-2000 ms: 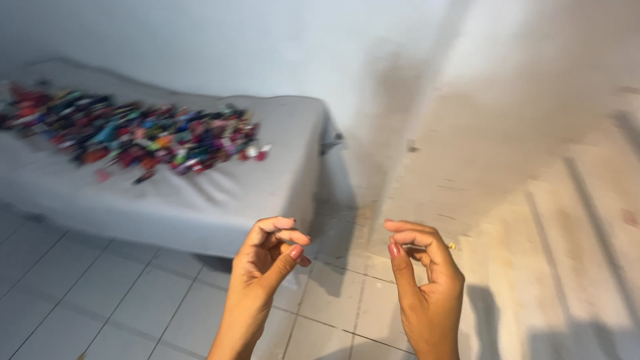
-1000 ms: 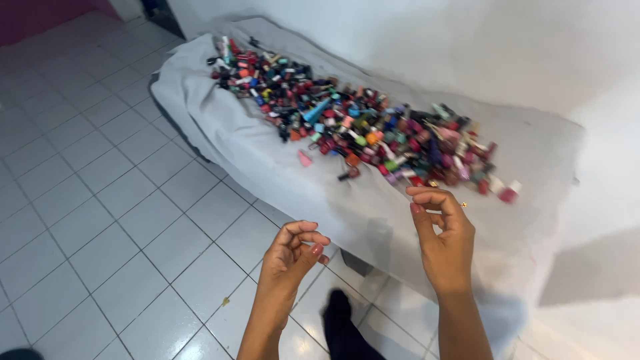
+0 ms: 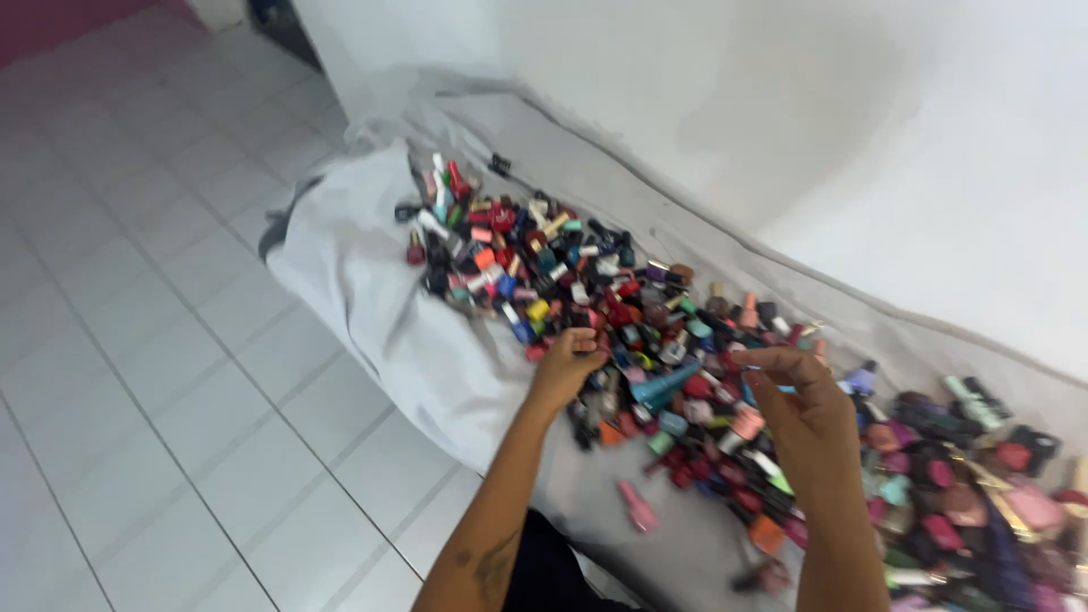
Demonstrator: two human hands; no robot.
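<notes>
A long heap of nail polish bottles [image 3: 654,314] in many colours lies on a light grey cloth [image 3: 408,340]. My left hand [image 3: 568,365] is over the near edge of the heap, fingers curled; whether it touches a bottle I cannot tell. Farther right, my right hand [image 3: 803,395] is above the bottles with thumb and fingertips close together; whether something small is between them is unclear. A teal cone-shaped item [image 3: 665,387] lies among the bottles between my hands. One pink bottle [image 3: 637,507] rests apart on the cloth, near the front edge.
The cloth covers a long, low surface against a white wall [image 3: 765,127]. White floor tiles [image 3: 170,382] run along its left side. A dark object [image 3: 285,30] stands by the wall's far end. Part of a dark-clothed leg [image 3: 552,569] shows at the bottom.
The view has moved much closer to the covered surface. My hands, over the floor and the cloth's front part earlier, are now over the bottles.
</notes>
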